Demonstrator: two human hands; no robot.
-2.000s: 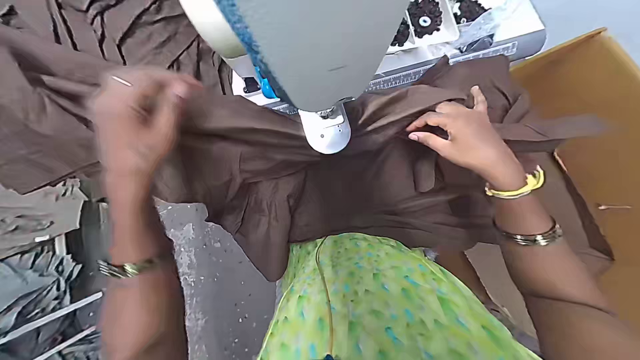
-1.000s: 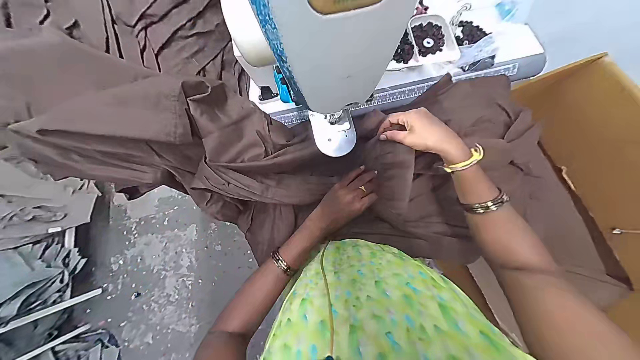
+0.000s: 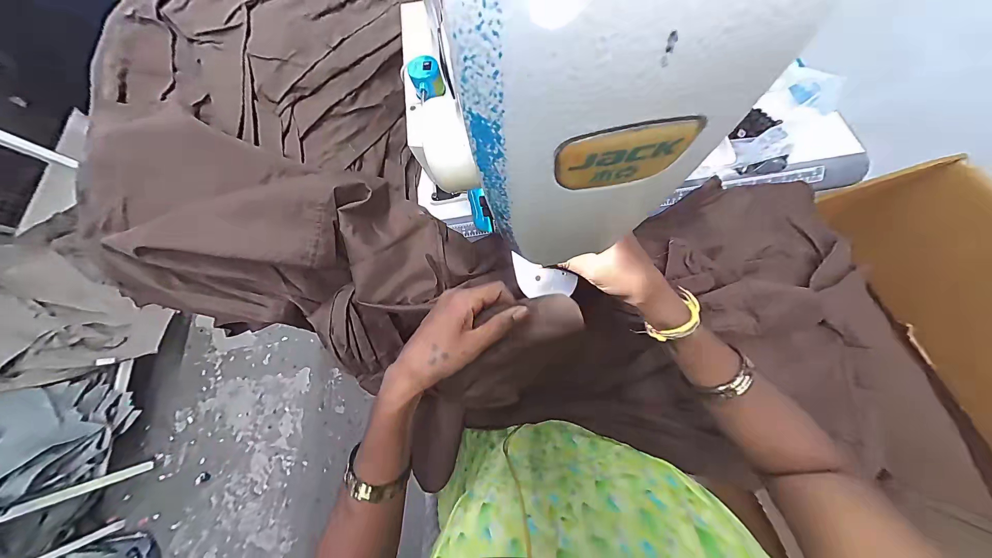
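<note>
A brown cloth garment (image 3: 542, 364) is spread across the front of a white Jack sewing machine (image 3: 589, 85) and hangs down over my lap. My left hand (image 3: 457, 333) grips a fold of the cloth just left of the machine's white rounded plate (image 3: 545, 277), thumb on top. Right of that plate, my right hand (image 3: 616, 271) reaches in beneath the machine head; its fingertips are partly hidden there and appear to pinch the cloth. The needle area is hidden behind the head.
More gathered brown cloth (image 3: 310, 85) lies behind on the left. At the right stands a cardboard box (image 3: 922, 256) with cloth over its edge. Small dark parts in plastic (image 3: 756, 136) sit on the machine bed. Grey cloth pieces (image 3: 54, 418) rest on a rack at lower left.
My left hand has come down from the upper left onto the cloth near the machine, and now holds a raised fold. My right hand has moved in from the right, under the machine head.
</note>
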